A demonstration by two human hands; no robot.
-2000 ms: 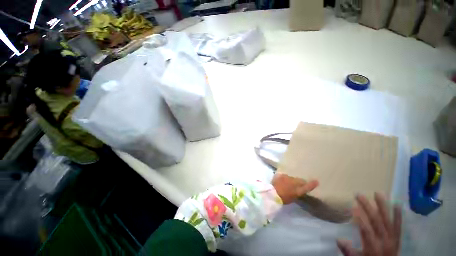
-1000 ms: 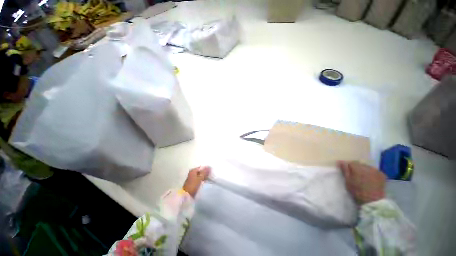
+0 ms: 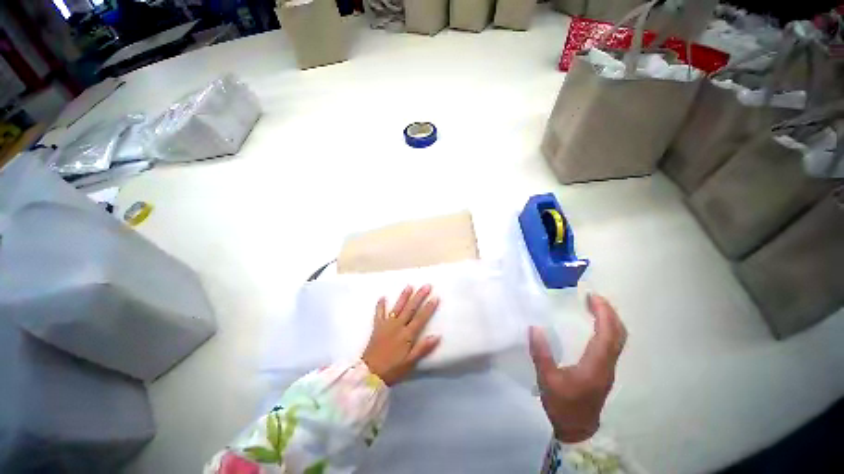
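Observation:
A beige tote bag (image 3: 407, 243) lies flat in front of me, its near part covered by white tissue paper (image 3: 324, 319). A bit of one dark handle shows at its left. My left hand (image 3: 402, 335) lies flat on the tissue over the bag, fingers spread, holding nothing. My right hand (image 3: 578, 370) is at the right of the tissue, thumb and fingers apart, with nothing visible in it. The blue tape dispenser (image 3: 548, 243) with a yellow-cored roll stands just beyond my right hand.
Wrapped totes (image 3: 111, 278) stand at the left. Plastic-wrapped packs (image 3: 199, 120) and a yellow roll (image 3: 138, 213) lie beyond. A blue tape roll (image 3: 420, 134) lies near the centre. Beige totes (image 3: 615, 120) stand at right, by a red packet (image 3: 583, 37); more stand along the far edge.
The tissue has been folded over the near part of the bag. My left hand has let go of the tissue edge and lies flat; my right hand has released it. The view has turned right.

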